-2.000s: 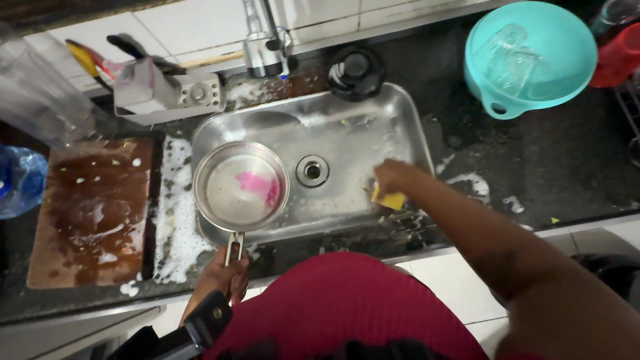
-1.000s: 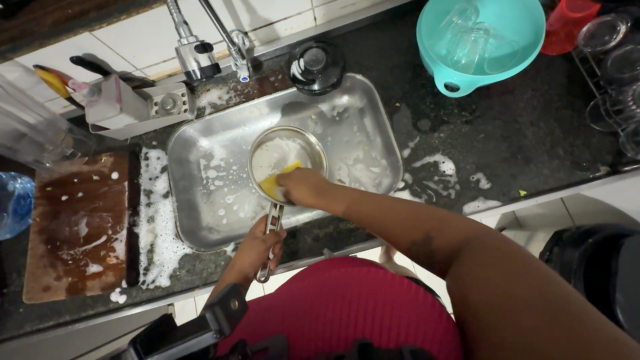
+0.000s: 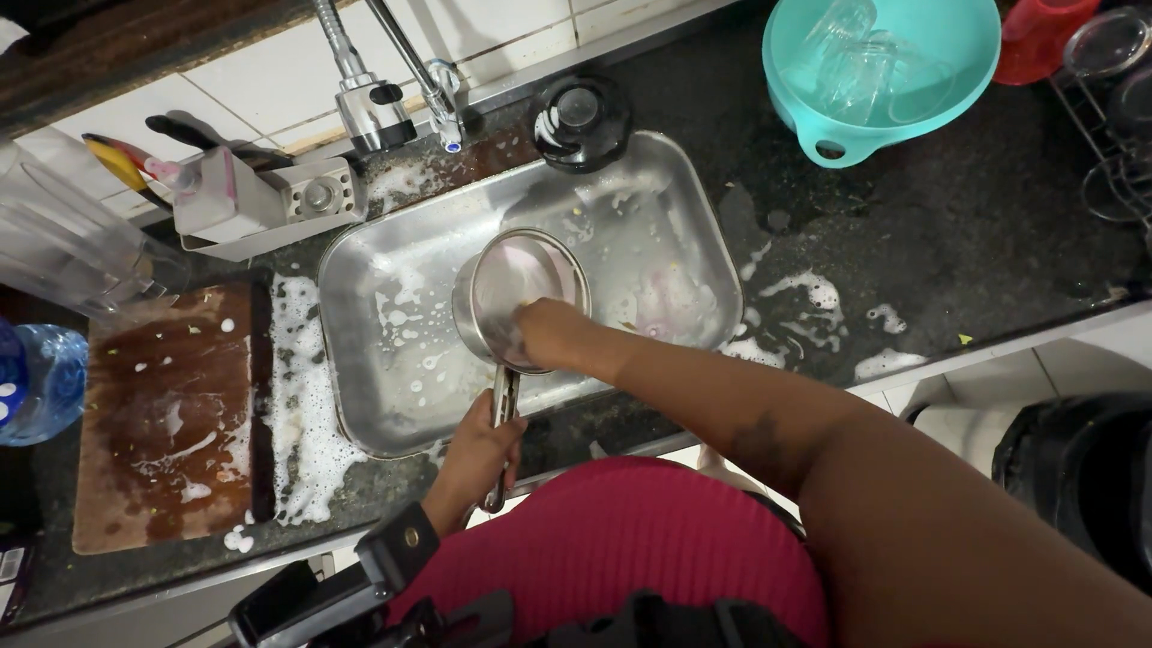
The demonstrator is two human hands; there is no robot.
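Observation:
A metal saucepan (image 3: 517, 270) is held over the stainless steel sink (image 3: 414, 396), with its handle pointing toward my body. My left hand (image 3: 481, 450) grips that handle near the counter's front edge. My right hand (image 3: 553, 333) reaches inside the pan with its fingers curled against the inner wall; whether the sponge is in them cannot be seen. Soap suds and drops lie on the sink floor. At the sink's back edge sits a black lid-like object (image 3: 580, 121) with suds on it. The faucet (image 3: 441, 108) and a spray head (image 3: 373, 112) hang behind the sink.
A wet brown board (image 3: 171, 423), clear plastic container (image 3: 81, 243) and blue water jug (image 3: 49, 382) are on the left. The caddy (image 3: 270, 216) holds a soap bottle (image 3: 225, 193). On the right are a turquoise bowl (image 3: 837, 144) with glasses, a red container (image 3: 1044, 40) and a wire rack (image 3: 1089, 126).
My right hand, first on the sink's right side with a yellow sponge, has moved left into the saucepan. The pink liquid seen in the pan two seconds ago is gone from it.

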